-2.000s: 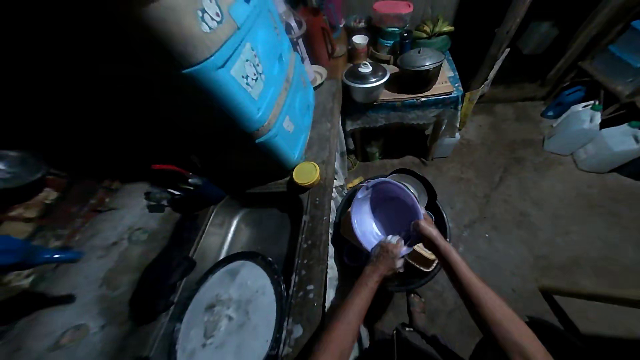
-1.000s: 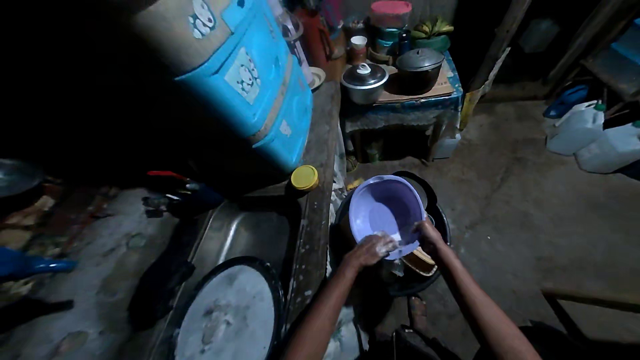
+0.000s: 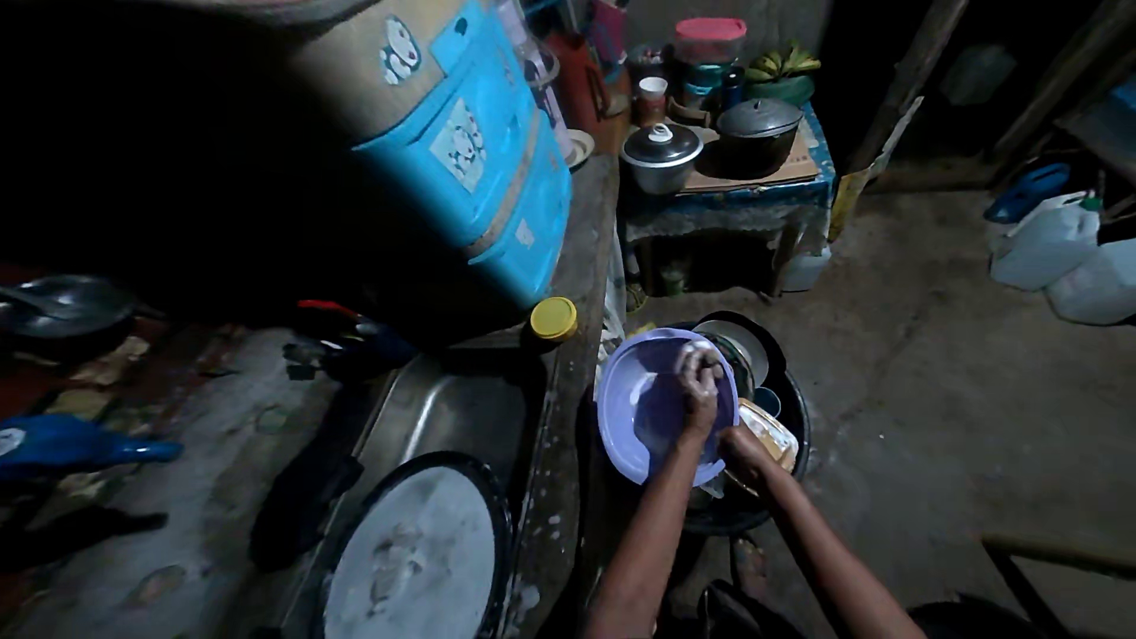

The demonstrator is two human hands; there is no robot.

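A purple plastic basin (image 3: 635,399) is tilted above a large black tub (image 3: 803,435). My right hand (image 3: 744,451) grips the basin's right rim. Inside the basin, my left hand (image 3: 699,377) is soapy and lies near the upper right wall; whether it holds something small cannot be told. Under and beside the basin, the tub holds a white plate (image 3: 750,346), a blue-green cup (image 3: 766,402) and a soapy, orange-brown rectangular container (image 3: 770,433).
Left of the tub run a wooden ledge (image 3: 568,426) with a yellow-lidded jar (image 3: 554,319) and a metal sink (image 3: 444,399) with a round, black-rimmed tray (image 3: 417,559). Pots stand on a low table (image 3: 821,169) ahead. Plastic jugs (image 3: 1047,244) sit at right.
My left hand has moved from the basin's lower rim up into its inside by the upper right wall. My right hand stays on the right rim.
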